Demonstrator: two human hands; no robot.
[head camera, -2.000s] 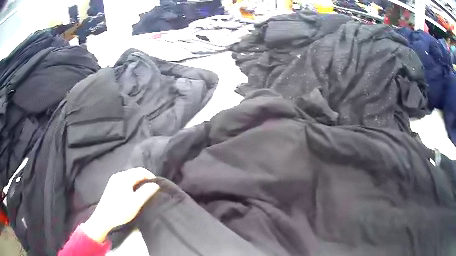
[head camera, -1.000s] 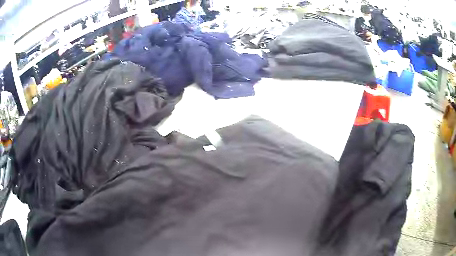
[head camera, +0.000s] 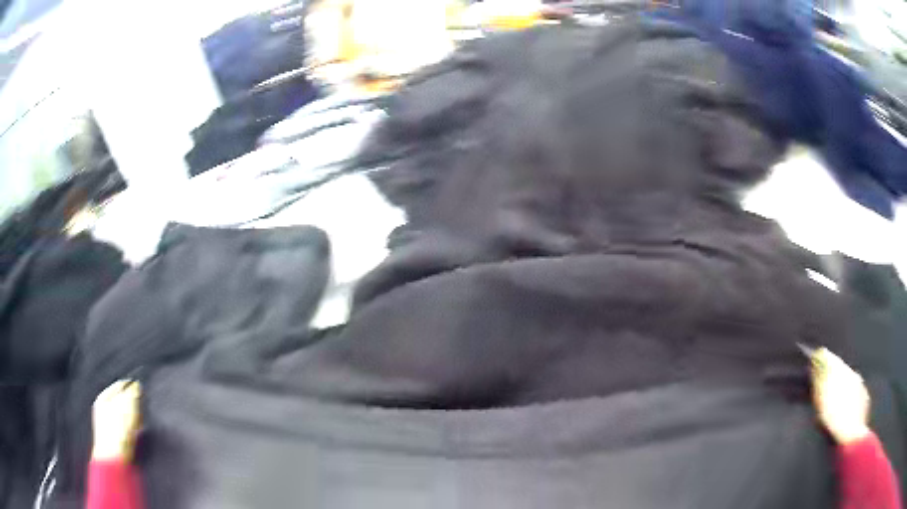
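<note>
A large plain black garment (head camera: 467, 447) is stretched wide across the front of the view, with a long band-like edge running between my hands. My left hand (head camera: 117, 423) grips its left end at the lower left. My right hand (head camera: 840, 393) grips its right end at the lower right. A thin pale tip shows at my right fingers, too blurred to name. A small white label (head camera: 822, 279) lies on the dark cloth above my right hand.
A speckled black heap (head camera: 597, 129) lies behind the garment. A padded black garment (head camera: 219, 288) lies at the left, with more dark cloth beyond it. Navy garments (head camera: 796, 89) are at the far right. White tabletop (head camera: 363, 234) shows between the heaps.
The view has swung back left from the table's right side. Both hands are now in view, holding the black garment spread apart; earlier only my left hand held cloth, then neither hand showed.
</note>
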